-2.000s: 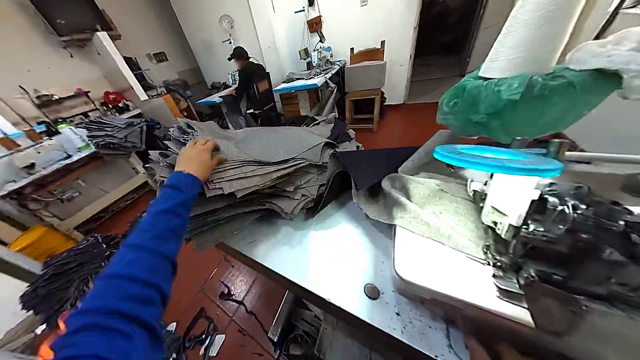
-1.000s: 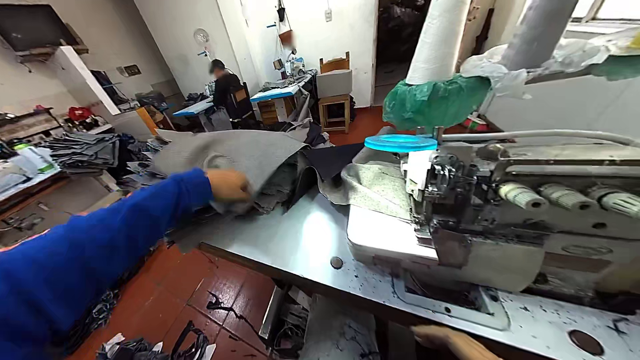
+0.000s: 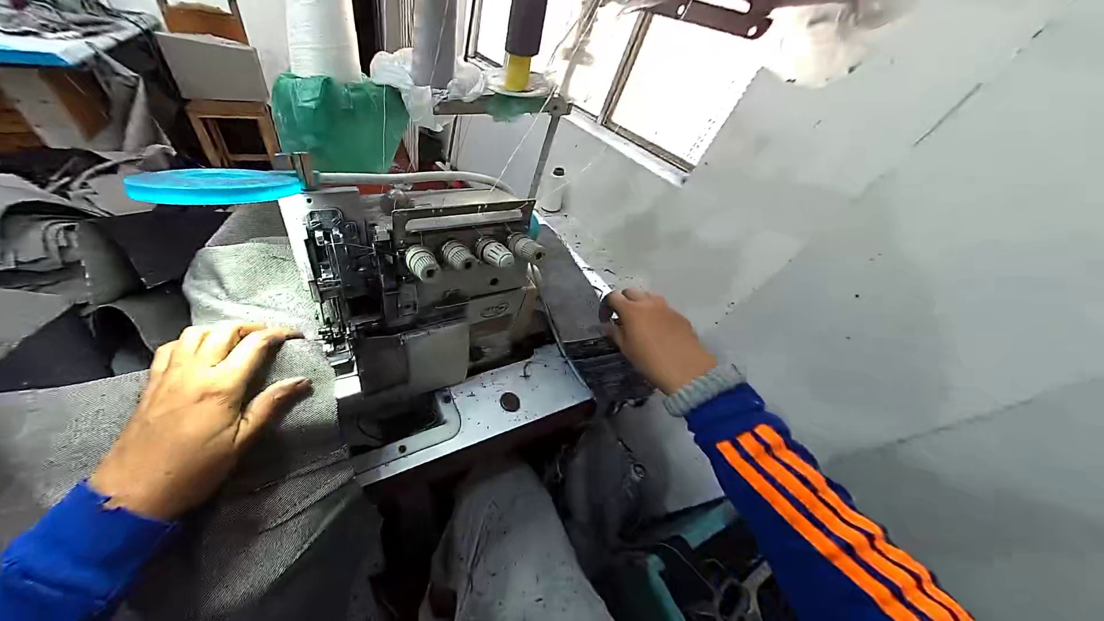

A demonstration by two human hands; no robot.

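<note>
My left hand (image 3: 203, 410) lies with its fingers spread on a grey fabric piece (image 3: 285, 483), close to the needle area of an overlock sewing machine (image 3: 423, 293). The fabric covers the left of the machine table and hangs over its front. At the right end of the table, my right hand (image 3: 655, 336) has its fingers curled at a small greyish item (image 3: 606, 309), too unclear to name. More grey fabric (image 3: 250, 280) lies behind the left hand, beside the machine head. A bright blue disc (image 3: 211, 185) juts out from the machine's top left.
Stacked grey and dark fabric pieces (image 3: 52, 241) lie at the left. Thread cones stand behind the machine, one (image 3: 321, 39) above green plastic (image 3: 341, 121). A wall (image 3: 931, 285) rises close on the right. A wooden stool (image 3: 228, 129) holds a box at the back left.
The view has swung right. My left hand has moved from the fabric stack to the fabric beside the machine's needle area. My right hand has moved from the table's front edge to its right end.
</note>
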